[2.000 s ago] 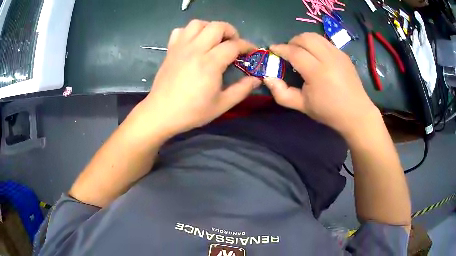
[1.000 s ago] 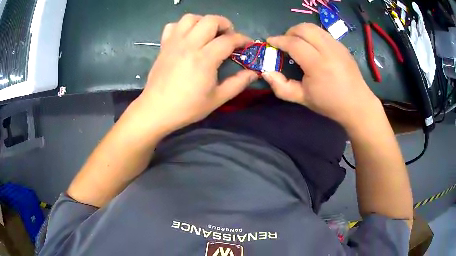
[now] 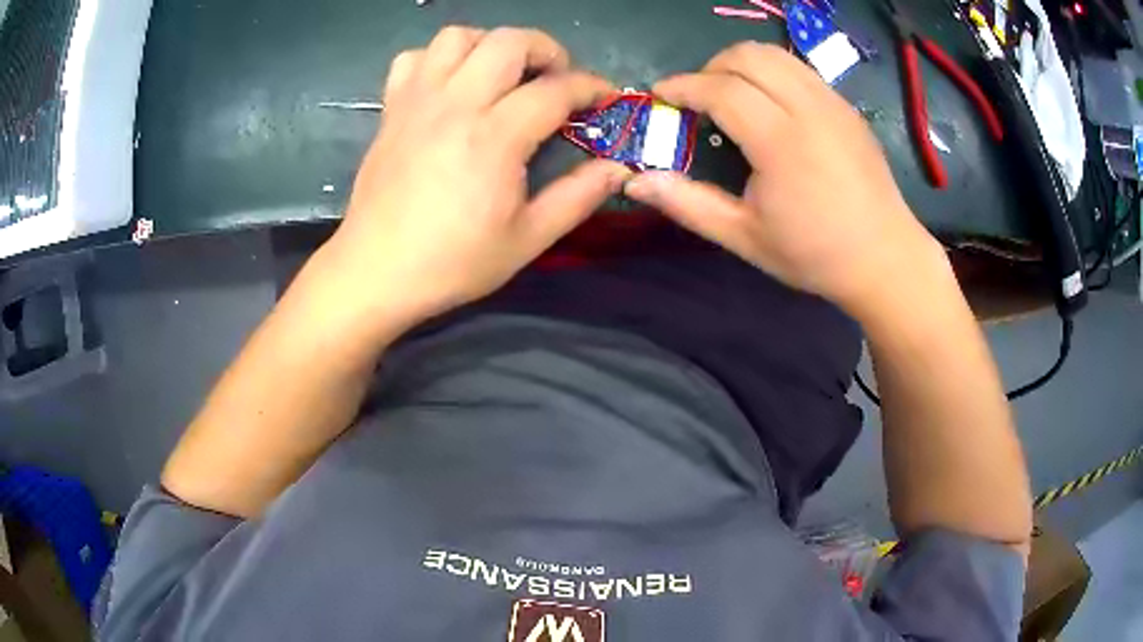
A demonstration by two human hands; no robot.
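A red thermometer housing (image 3: 687, 141) lies open-side up between my hands near the bench edge. A blue circuit board (image 3: 613, 131) with a white display (image 3: 662, 136) and a red wire sits inside it. A thin metal probe (image 3: 351, 105) shows left of my left hand; its middle part is hidden behind the hand. My left hand (image 3: 483, 163) is bare and grips the housing's narrow left side with thumb and fingers. My right hand (image 3: 790, 169) is bare and grips the wide display end, thumb at the near edge and fingers at the far edge.
Red-handled side cutters (image 3: 924, 113) lie to the right. A spare blue board (image 3: 812, 25) and pink sticks (image 3: 748, 11) lie beyond my right hand. A white-framed tray (image 3: 107, 113) is at left, a white glove (image 3: 1050, 107) at right. A black cord (image 3: 1065, 351) hangs off the bench.
The view has shifted, so the bench items sit higher and a little further left in the picture. Both hands keep hold of the housing, and my right thumb has moved slightly left along its near edge.
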